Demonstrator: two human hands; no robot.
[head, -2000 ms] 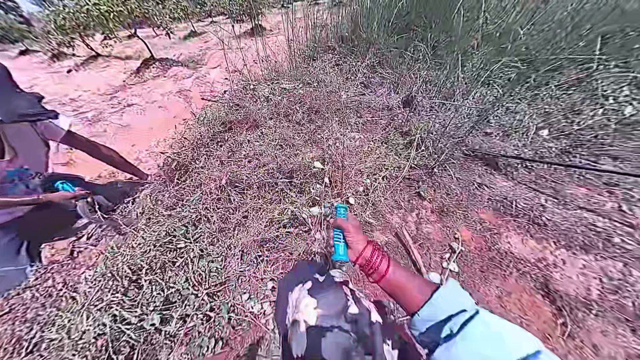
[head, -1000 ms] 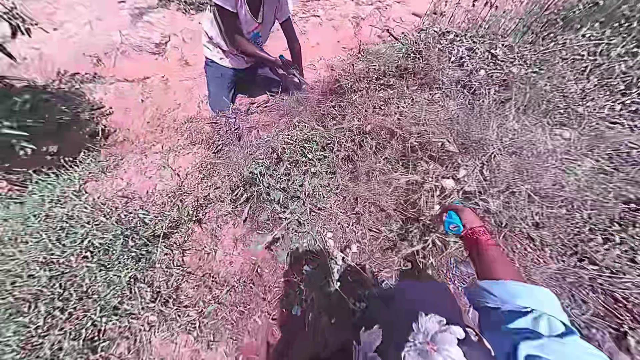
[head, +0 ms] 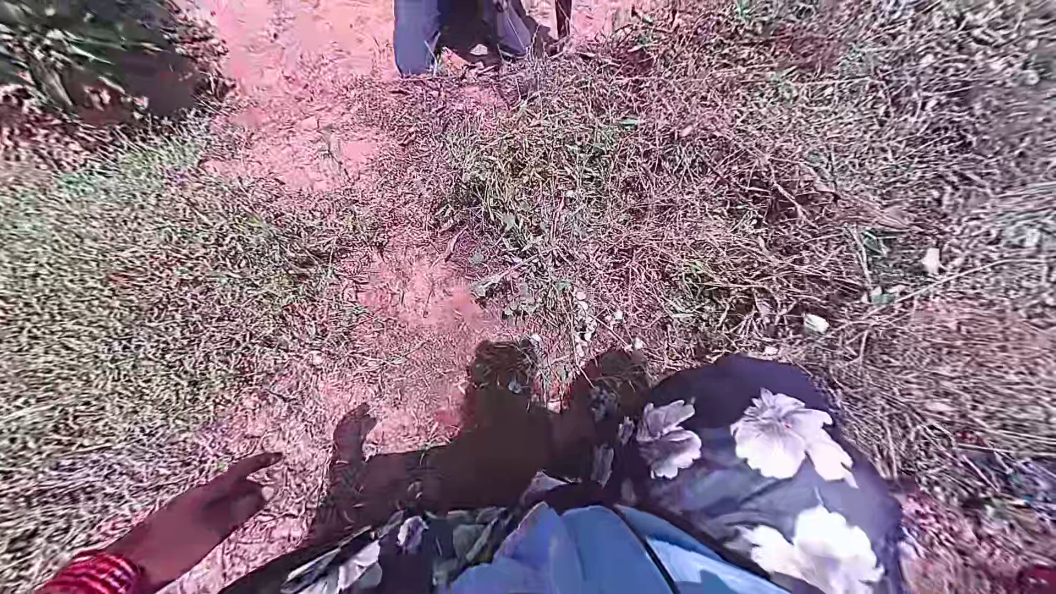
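My left hand (head: 202,513), with red bangles at the wrist, is at the lower left above grass and reddish soil. Its index finger points out, the other fingers are partly curled, and nothing shows in it. My right hand is out of view; a small red patch (head: 1038,577) sits in the bottom right corner, too little to identify. Dark cloth with large white flowers (head: 780,437) covers my bent knee, beside a light blue garment (head: 577,549). Dry cut-looking grass (head: 742,206) lies ahead of the knee. No tool is visible.
Another person's legs in blue trousers (head: 417,37) are at the top, on the reddish ground. A leafy plant in shade (head: 91,66) stands at the upper left. Low grass (head: 165,289) covers the left side, and my shadow (head: 503,437) falls in front of me.
The view has swung left and down. My right hand, earlier shut on a turquoise-handled object over the grass, has left the view. My left hand has come into sight at the lower left.
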